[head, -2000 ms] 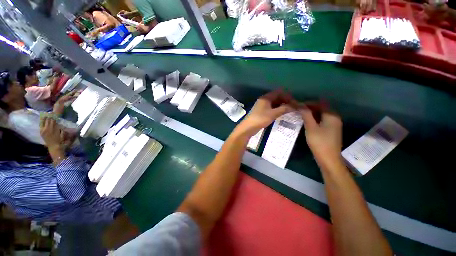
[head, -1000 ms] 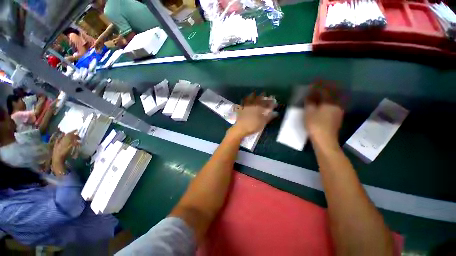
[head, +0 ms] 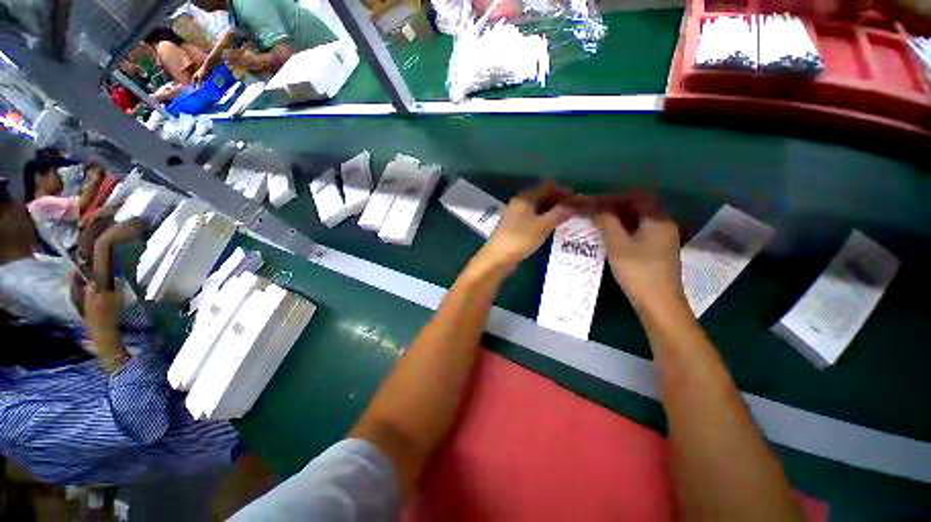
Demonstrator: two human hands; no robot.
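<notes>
A white printed carton point(head: 573, 282) lies on the green conveyor belt point(head: 480, 153), its near end by the pale guide rail point(head: 633, 368). My left hand point(head: 528, 222) and my right hand point(head: 640, 245) pinch its far end between their fingertips; the flap there is hidden by the fingers. Another carton point(head: 723, 252) lies just right of my right hand, partly covered by it. A further carton point(head: 839, 299) lies farther right. A carton point(head: 472, 207) lies left, partly behind my left hand.
More cartons point(head: 401, 199) lie on the belt at left. A pink-red foam mat point(head: 551, 449) is in front of me. Stacked white cartons point(head: 245, 352) stand left, beside a person in a striped sleeve point(head: 143, 382). A red tray point(head: 704, 99) and bagged white sticks point(head: 500, 59) are across the belt.
My hands were apart on separate cartons a second ago; now they are together at one carton's end. One more carton lies to the right of my right hand.
</notes>
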